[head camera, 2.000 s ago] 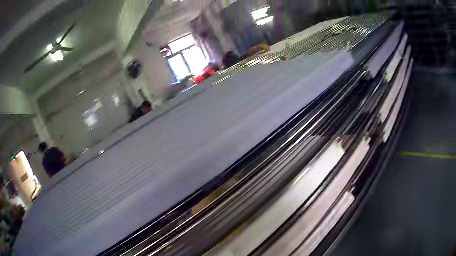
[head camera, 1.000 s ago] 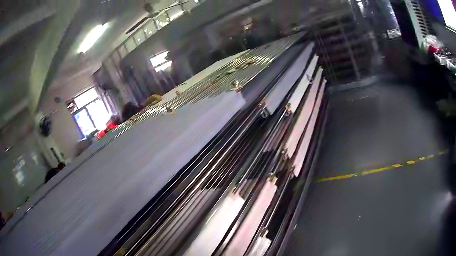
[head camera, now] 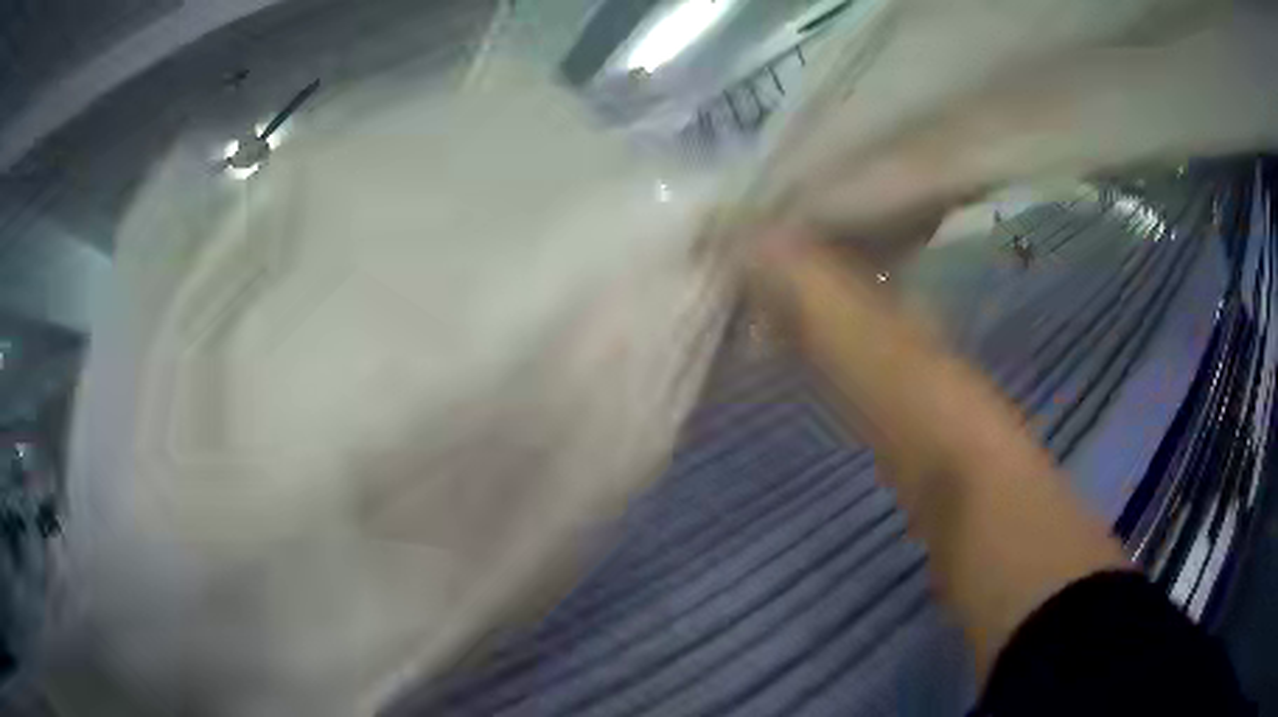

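Observation:
A large cream cloth (head camera: 379,308), blurred and crumpled, fills the left and middle of the view. Another part of it (head camera: 1121,98) stretches to the upper right. My right hand (head camera: 771,252) is blurred at the middle, where the cloth narrows and bunches, and looks closed on it. My bare right forearm rises from a dark sleeve at the lower right. Below the cloth, lilac-grey ridged fabric (head camera: 729,560) lies on the rack top. My left hand is not visible; the cloth may hide it.
The rack's edge, with shiny rails and pale layers (head camera: 1212,462), runs down the right side. Shiny tubes (head camera: 1135,217) show at the rack's far part. A ceiling fan (head camera: 247,151) and a bright lamp (head camera: 676,31) are overhead.
The cream cloth and my right forearm have come into view, covering much of the rack and room. The view has turned, so the rack edge now lies at the far right.

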